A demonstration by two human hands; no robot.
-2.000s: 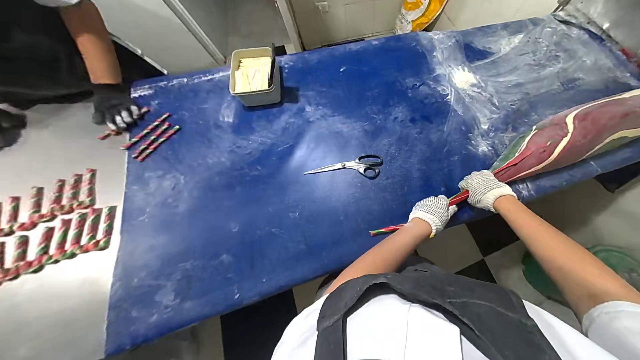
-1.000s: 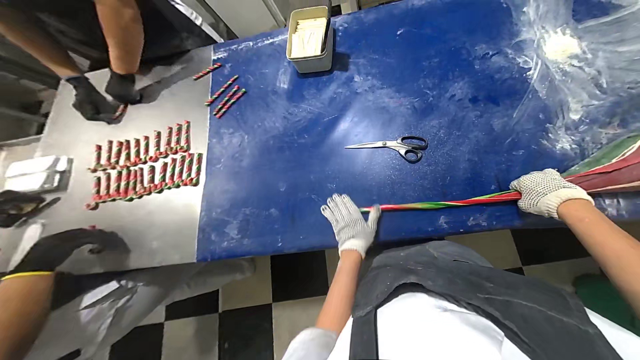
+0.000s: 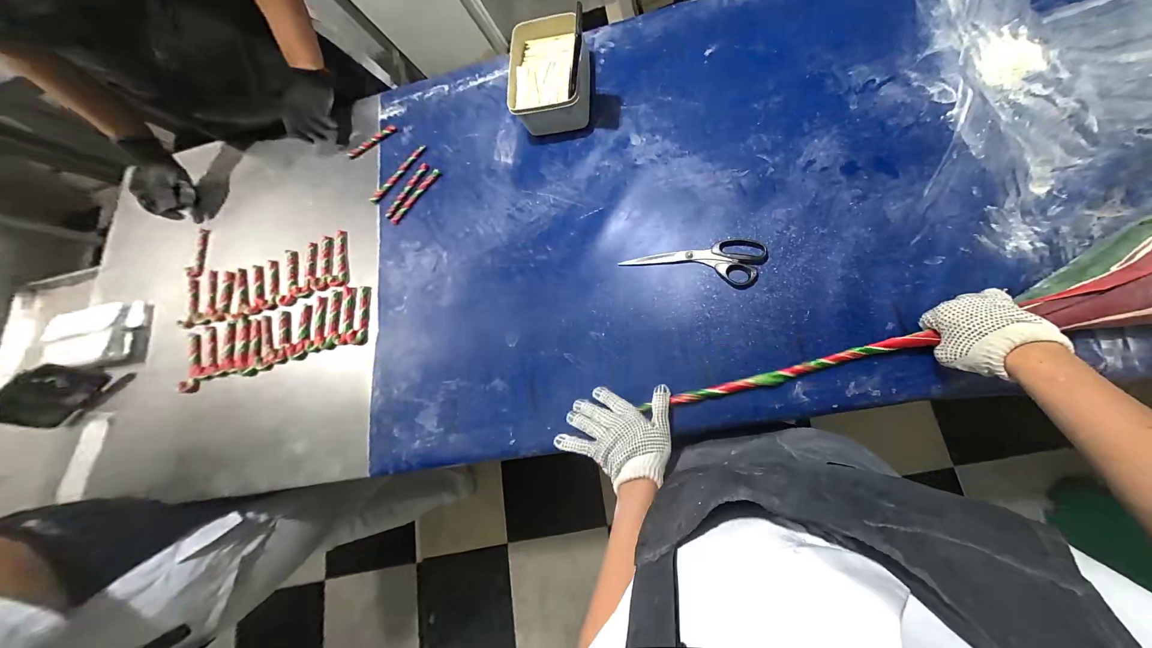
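Observation:
A twisted red, green and white candy rope [image 3: 805,367] runs along the front of the blue table covering. My left hand [image 3: 621,436], in a white dotted glove, lies palm down over the rope's left end with fingers spread. My right hand [image 3: 990,333], gloved alike, is closed around the rope where it meets the thick striped candy mass [image 3: 1102,279] at the right edge. Black-handled scissors [image 3: 697,257] lie behind the rope, blades to the left. Several short striped candy sticks [image 3: 409,187] rest at the covering's left end.
A container [image 3: 551,112] of pale sticks stands at the back edge. On the metal surface [image 3: 279,432] at left are rows of candy canes [image 3: 261,337]. A co-worker's black-gloved hands [image 3: 162,187] are at that surface; another person stands at the lower left. White powder [image 3: 1012,58] lies at the back right.
The rope between my hands has become longer and twisted. My left hand has moved away from my right, from gripping the rope to lying flat on it. The view has shifted left.

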